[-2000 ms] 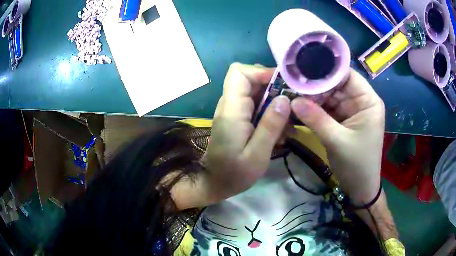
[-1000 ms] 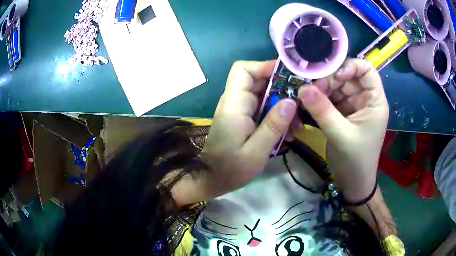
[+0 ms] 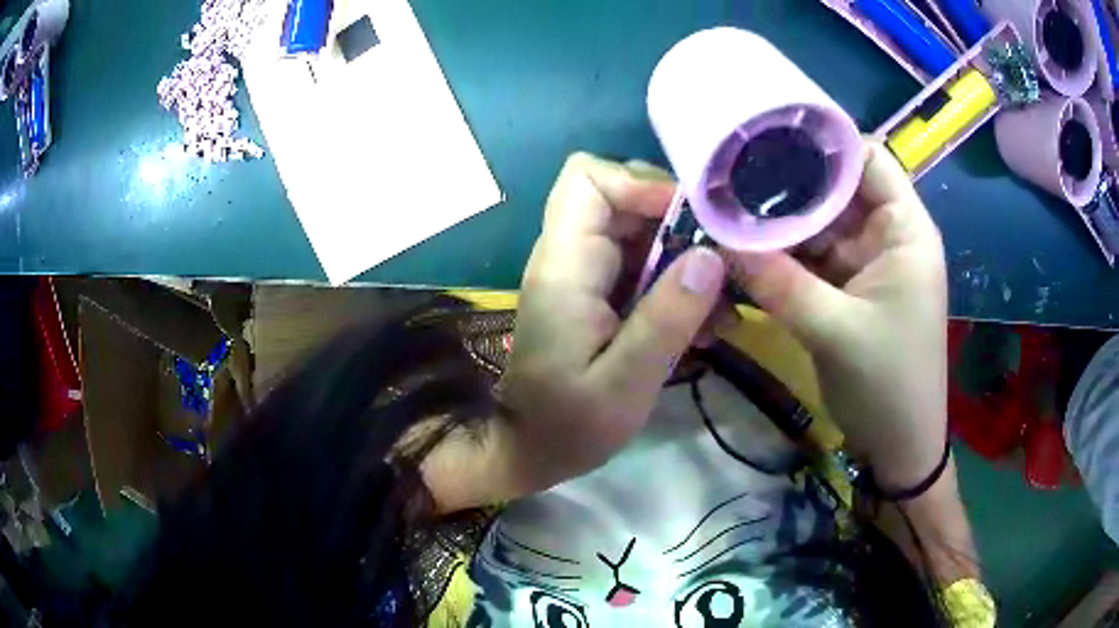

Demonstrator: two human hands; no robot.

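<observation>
A pink fan housing (image 3: 718,104) is held above the bench's near edge, its round head tilted so the dark centre faces me. My left hand (image 3: 601,319) grips its open handle (image 3: 664,245), with the thumb at the circuit board just below the head. My right hand (image 3: 859,276) is at the head's right and lower side, its thumb close under the rim. The fingertips there are partly hidden by the head, and whether a small part is between them cannot be told. Most of the board and handle is hidden.
A heap of tiny pink parts (image 3: 209,92) lies left, beside a white board (image 3: 380,160) with a blue battery (image 3: 306,25) on its top. Several pink units (image 3: 1061,147), one with a yellow battery (image 3: 942,120), crowd the right. Another unit (image 3: 34,104) lies far left. An open cardboard box (image 3: 135,405) is below.
The fan head has tipped down towards me again, covering the board that showed a second ago. My right thumb has shifted under the rim.
</observation>
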